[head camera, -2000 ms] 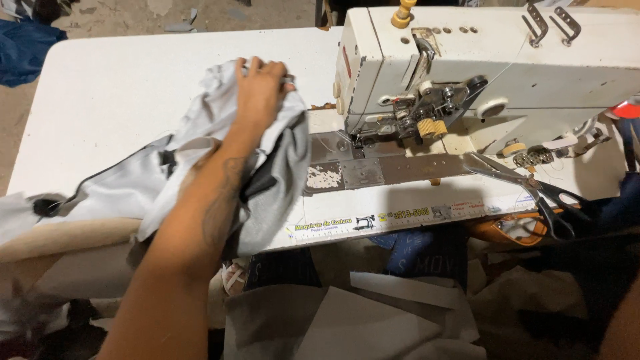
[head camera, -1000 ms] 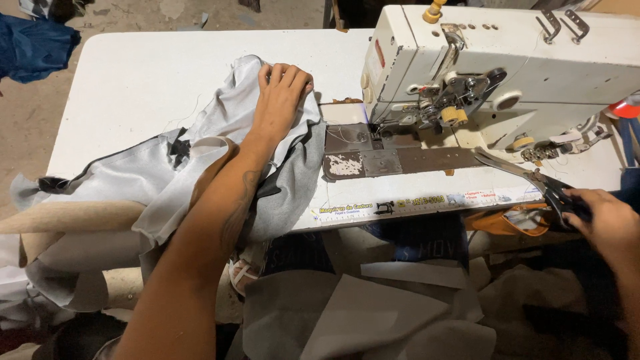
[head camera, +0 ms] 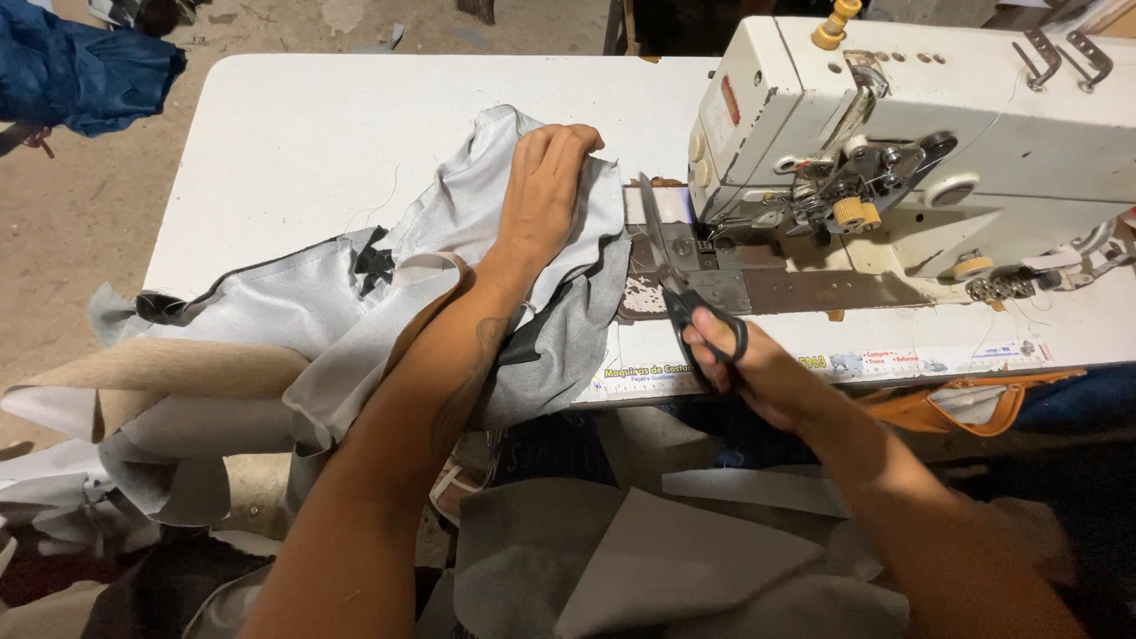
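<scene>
My left hand [head camera: 546, 191] rests on the far right part of a grey fabric piece [head camera: 311, 288], its fingers curled over the cloth; whether they pinch it is hard to tell. In my right hand [head camera: 732, 359] is a pair of black-handled scissors [head camera: 661, 244], blades pointing away from me over the left end of the sewing machine's bed. The blades lie just right of the fabric's edge and look nearly closed. Behind and to the right stands the white industrial sewing machine [head camera: 852, 115], its needle area [head camera: 706, 235] close to the scissors. Black scraps or trim [head camera: 373, 262] show on the cloth.
The white table [head camera: 293, 115] carries the machine, with a printed ruler strip [head camera: 648, 382] along its near edge. More grey cut fabric [head camera: 692, 568] lies over my lap. An orange item [head camera: 985, 404] hangs below the table at right. Blue cloth [head camera: 80, 71] is at the far left.
My right hand came into view at the scissors on the table's right side, picked them up and carried them left to beside the fabric. My left hand stays on the cloth.
</scene>
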